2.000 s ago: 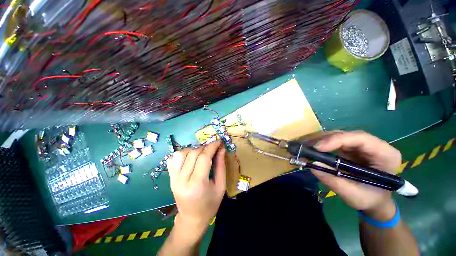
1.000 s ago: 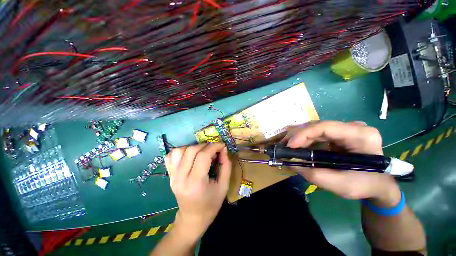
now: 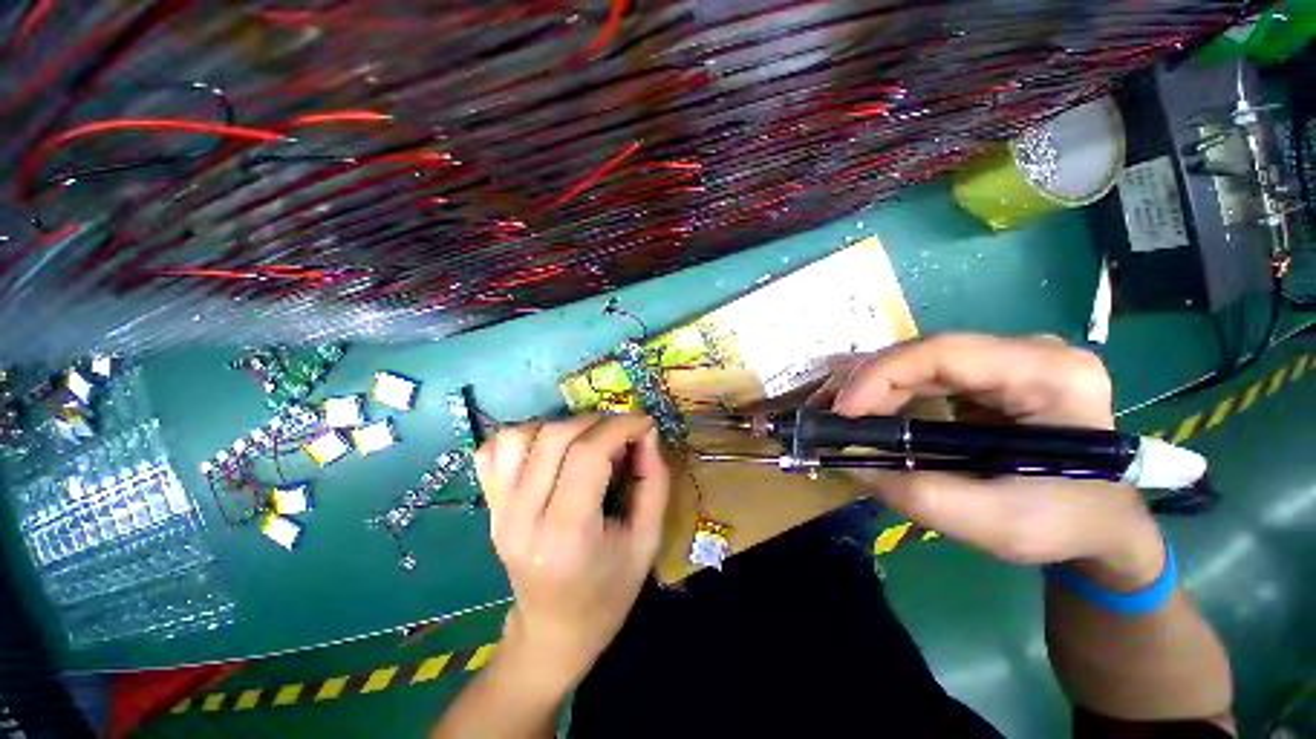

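My right hand [image 3: 996, 433] holds the black soldering iron [image 3: 960, 442] with its pale rear end to the right. The iron's tip and the thin feed tube [image 3: 739, 461] beside it point left at the lower part of a narrow green circuit board strip [image 3: 645, 378]. The strip lies across the tan work board [image 3: 765, 498]. My left hand [image 3: 570, 498] is at the strip's lower left, fingertips pinched on something small, probably a lead wire; the fingers hide it. A battery [image 3: 709, 544] with yellow tape lies on the board below, with a thin lead running up.
A large block of stacked battery trays [image 3: 476, 159] with red and black wires fills the far side. Finished assemblies [image 3: 339, 413] and a clear plastic tray [image 3: 108, 505] lie left. A solder waste tin [image 3: 1010, 188] and a black box [image 3: 1176, 202] stand far right. A white label [image 3: 823, 321] lies on the work board.
Since two seconds ago the iron has turned flatter and its tip has moved down and left to the strip's lower part. My left hand stays by the strip. The view has shifted.
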